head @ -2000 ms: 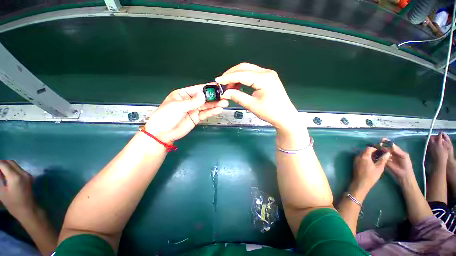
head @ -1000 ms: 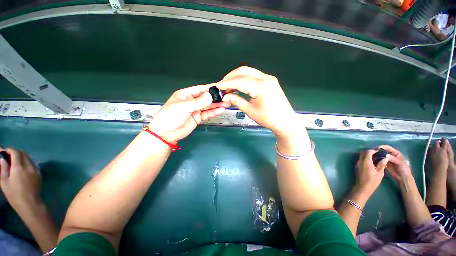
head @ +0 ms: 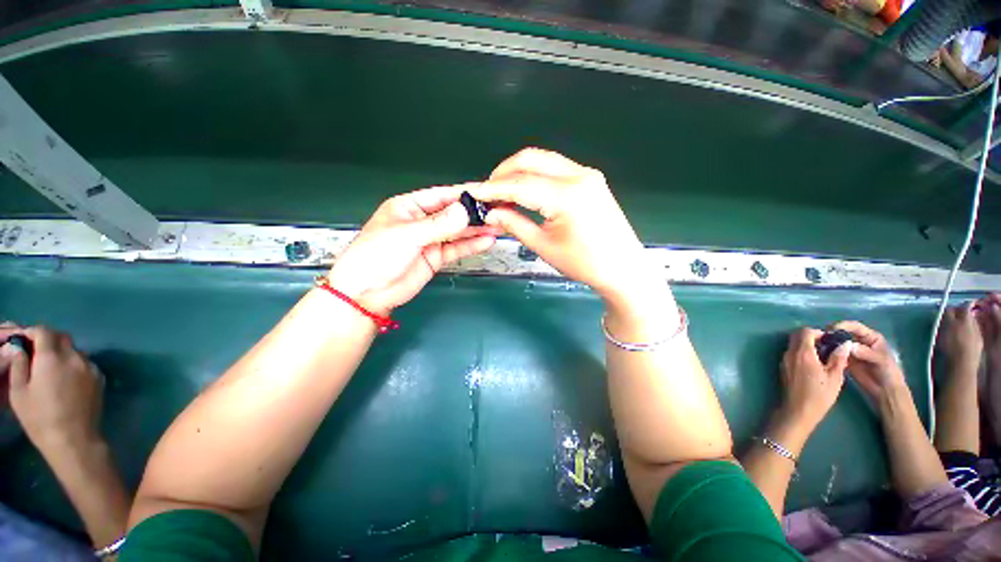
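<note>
A small black housing (head: 473, 209) is held in the fingertips of both hands above the pale rail. It is turned nearly edge-on, so its inside does not show. My left hand (head: 401, 244) grips it from the left between thumb and fingers, with a red cord on the wrist. My right hand (head: 565, 214) pinches its right side with thumb and forefinger. Whether a separate small part is between the right fingertips is too small to tell.
The scuffed pale rail (head: 373, 244) with dark round marks crosses between the glossy green bench (head: 439, 439) and the green belt (head: 329, 132). A clear crumpled patch (head: 582, 461) lies near my right forearm. Other people's hands (head: 818, 368) are at both sides. A white cable (head: 966, 242) hangs right.
The housing has turned from showing its green inside to nearly edge-on. My right fingers have shifted slightly against it. The neighbour's hand at the far left has moved right.
</note>
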